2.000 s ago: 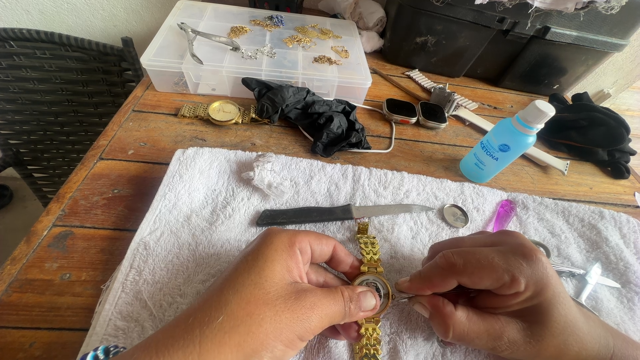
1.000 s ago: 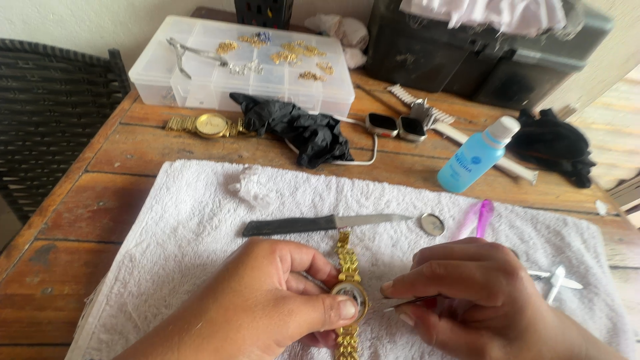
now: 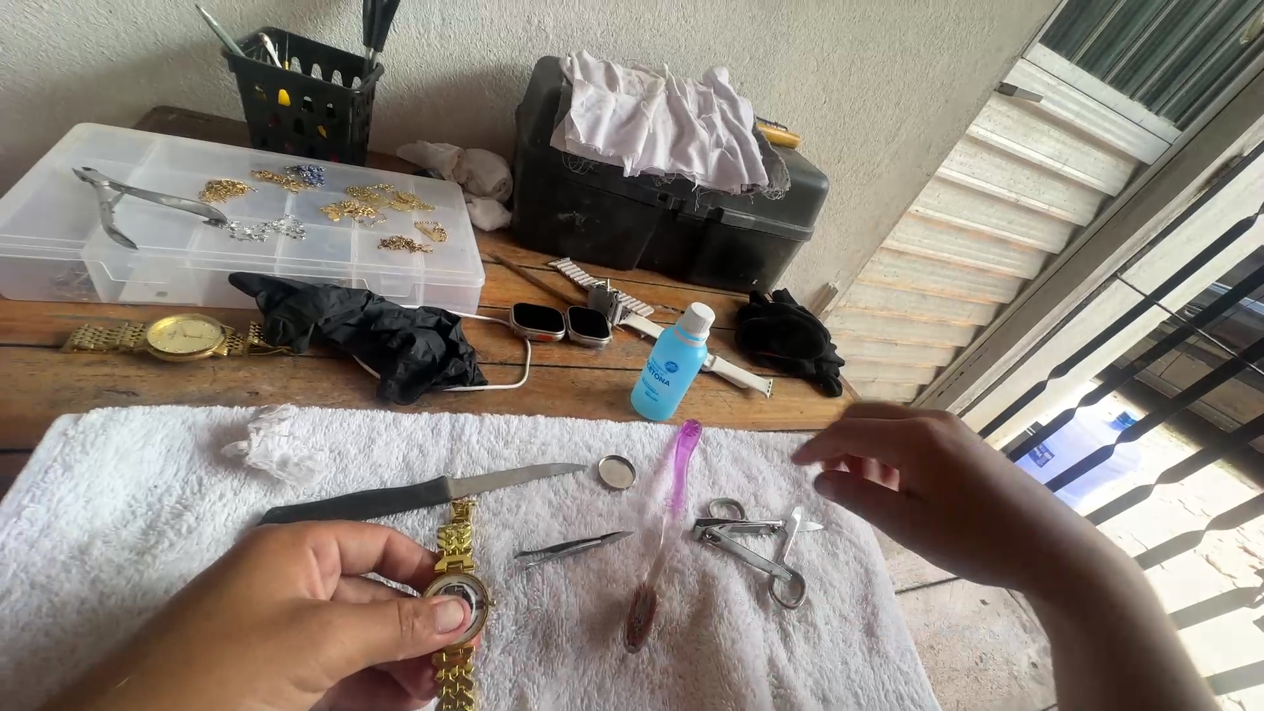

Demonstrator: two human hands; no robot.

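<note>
My left hand (image 3: 326,612) grips a gold-coloured wristwatch (image 3: 456,553), its thumb over the round case. My right hand (image 3: 918,474) hangs over the towel's right edge, fingers slightly curled and apart, with nothing seen in them. Tweezers (image 3: 573,548) lie right of the watch. Above are a dark-handled knife (image 3: 360,501) and a round metal case back (image 3: 616,472). A toothbrush with a purple handle (image 3: 681,464) lies across the middle. Nail clippers and small scissors (image 3: 755,553) rest to its right. All lie on a white towel (image 3: 790,652).
Behind the towel stand a blue bottle (image 3: 671,370), a black glove (image 3: 365,336), another gold watch (image 3: 185,337) and smartwatches (image 3: 561,322). Farther back are a clear plastic case (image 3: 69,197) bearing chains and nippers, a black basket (image 3: 301,109) and a black toolbox (image 3: 671,222).
My right hand has let go of the thin metal tool and moved away to the right from the watch. My left hand still holds the watch. The view has shifted up and right.
</note>
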